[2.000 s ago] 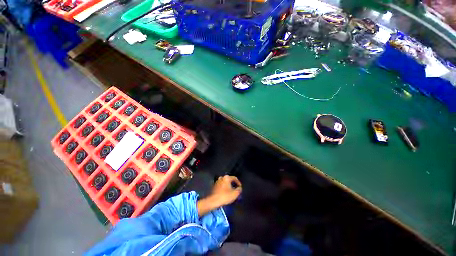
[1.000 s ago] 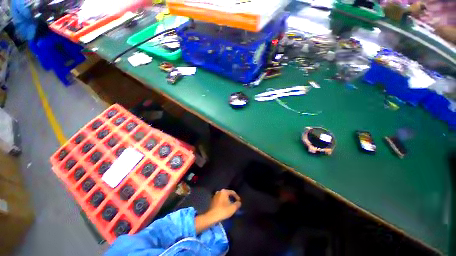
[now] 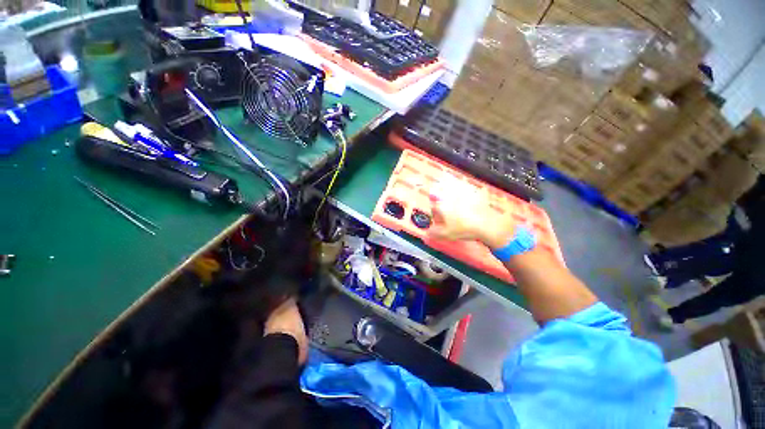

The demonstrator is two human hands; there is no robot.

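An orange-red compartment tray (image 3: 537, 224) lies on the green side surface at the right. Two round black watch bodies (image 3: 393, 209) sit in its near-left pockets; the other visible pockets look empty. My right hand (image 3: 471, 219), with a blue band at the wrist, reaches over the tray, its fingertips beside the second watch body (image 3: 421, 219). Glare and blur hide whether it grips anything. My left hand (image 3: 285, 320) is low at the centre, below the bench edge; its fingers are lost in shadow.
A black tray (image 3: 478, 144) lies behind the orange one. More trays (image 3: 369, 42) are stacked farther back. On the bench are a round fan (image 3: 282, 98), a thick black tool (image 3: 151, 167), tweezers (image 3: 116, 204) and cables. Cartons and a person (image 3: 713, 251) are at the right.
The view has swung right, from the filled orange tray and loose watch to the fan and side surface. My right hand has come into view over another tray.
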